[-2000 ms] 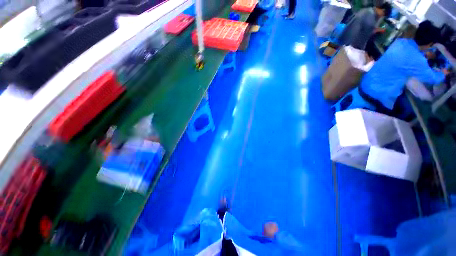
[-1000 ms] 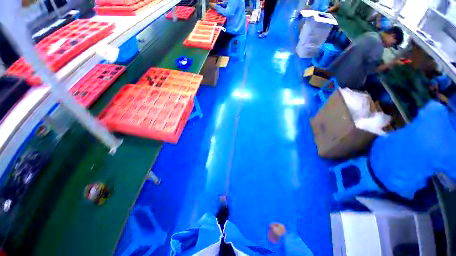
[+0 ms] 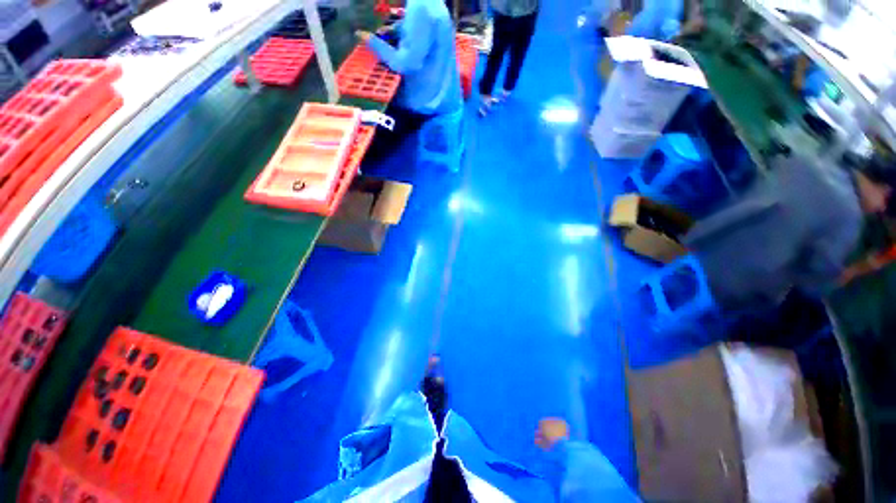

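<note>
My right hand (image 3: 552, 432) shows small and blurred at the bottom, over the blue floor and away from the bench. No held thing shows, but its finger posture is unclear. My left hand is not in view; only blue smock shows on that side. Orange-red compartment trays (image 3: 187, 418) lie at the lower left on the green bench, with dark round parts in some pockets. A lighter orange tray (image 3: 312, 147) lies farther up the bench, with one small round part in it.
A blue dish (image 3: 217, 298) with white things lies on the bench (image 3: 231, 251). A blue stool (image 3: 293, 349) and an open brown box (image 3: 359, 221) stand beside it. At right are cartons (image 3: 683, 422), stools and a person in grey (image 3: 781, 226). People stand and sit ahead.
The view has moved forward along the aisle. The orange trays and blue dish are nearer and lower. The white carton at right has left the picture. My right hand stays low over the floor.
</note>
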